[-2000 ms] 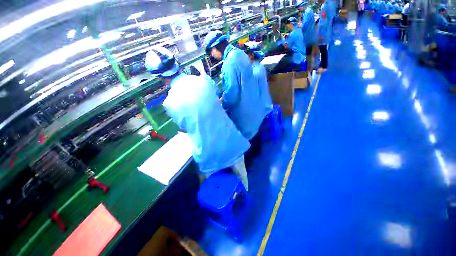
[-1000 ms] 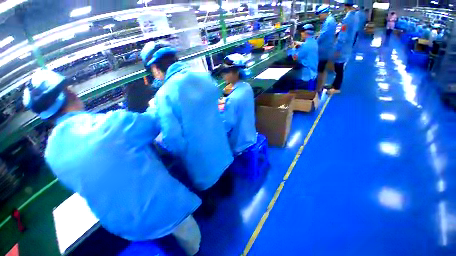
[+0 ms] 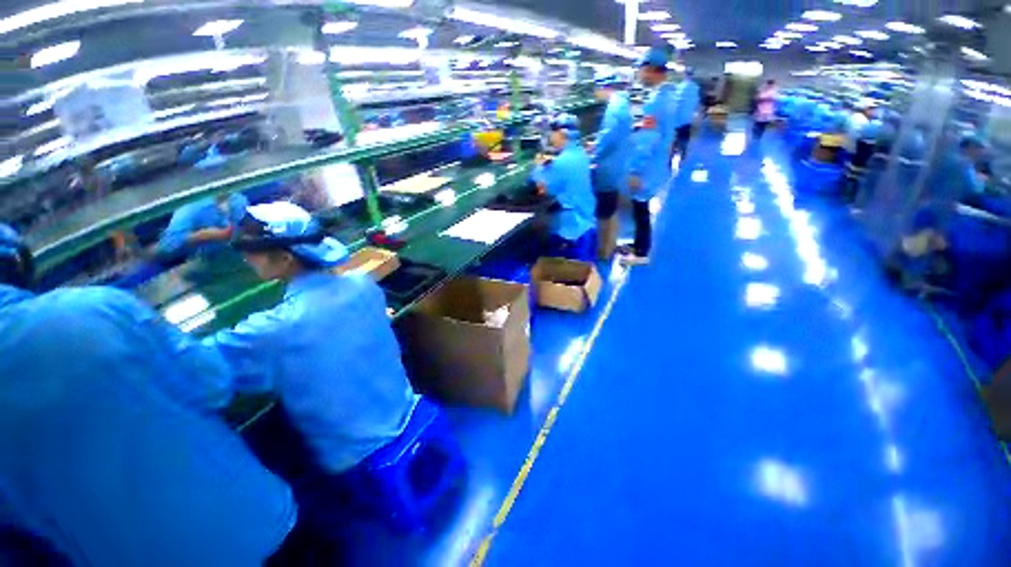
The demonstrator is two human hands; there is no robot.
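Neither of my hands is in the picture. Nearest in front of me, at the left, a person in a light blue smock (image 3: 122, 443) is cut off by the picture's edge. Beside that person, another in a smock and cap (image 3: 322, 366) sits on a blue plastic stool (image 3: 416, 476) and leans to the green-topped bench (image 3: 443, 249). A white sheet (image 3: 486, 226) lies on the bench farther along. A small open box (image 3: 369, 264) and a dark tray (image 3: 410, 277) are on the bench near the seated person.
A tall open carton (image 3: 471, 343) stands on the floor by the bench, with a smaller carton (image 3: 565, 285) behind it. A yellow line (image 3: 549, 426) runs along the glossy blue floor (image 3: 687, 443). Several people stand or sit farther along. Green uprights (image 3: 353, 133) carry an overhead shelf.
The view has moved forward along the aisle. The nearest workers have slid left and partly out of the picture. The seated person and the cartons look nearer; the red handheld units have left the view.
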